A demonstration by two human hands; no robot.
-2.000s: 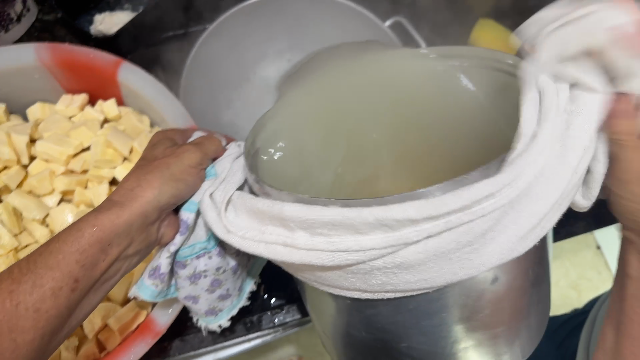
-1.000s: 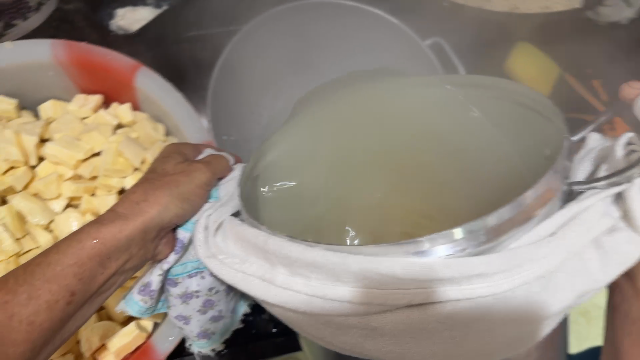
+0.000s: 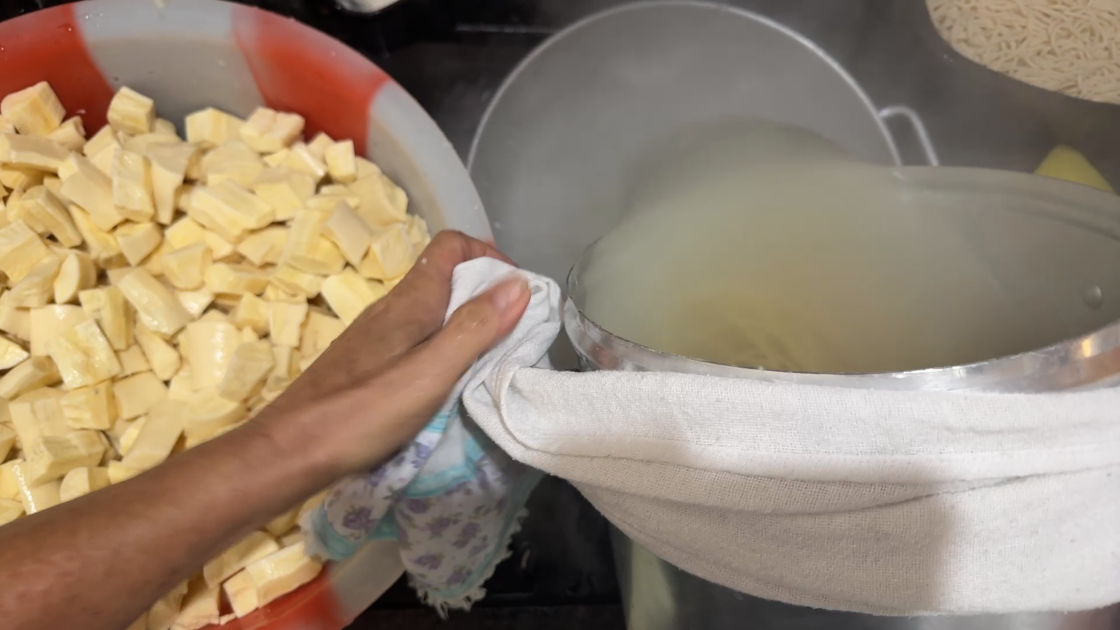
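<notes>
My left hand [image 3: 437,350] grips the bunched end of a white cloth [image 3: 770,464] together with a flowered, fringed cloth [image 3: 455,525] at the pot's left side. The white cloth runs around the front of a large metal pot [image 3: 989,376], just below its rim. The pot is tilted away from me, and cloudy, steaming liquid [image 3: 744,289] fills its mouth up to the far edge. Behind it stands a wide grey metal pan [image 3: 595,114] with a loop handle. Steam blurs where the liquid meets the pan. My right hand is outside the view.
On the left stands a large red and white basin [image 3: 306,52] heaped with pale yellow peeled root chunks [image 3: 227,201]. A container of pale shreds [image 3: 1032,44] is at the top right, with a yellow object [image 3: 1072,166] below it. A dark surface [image 3: 560,542] shows beneath.
The liquid in the pot has dropped from the near rim, and its inner wall shows at the right. My right hand, seen earlier at the right edge, has left the view. The view has shifted and looks closer.
</notes>
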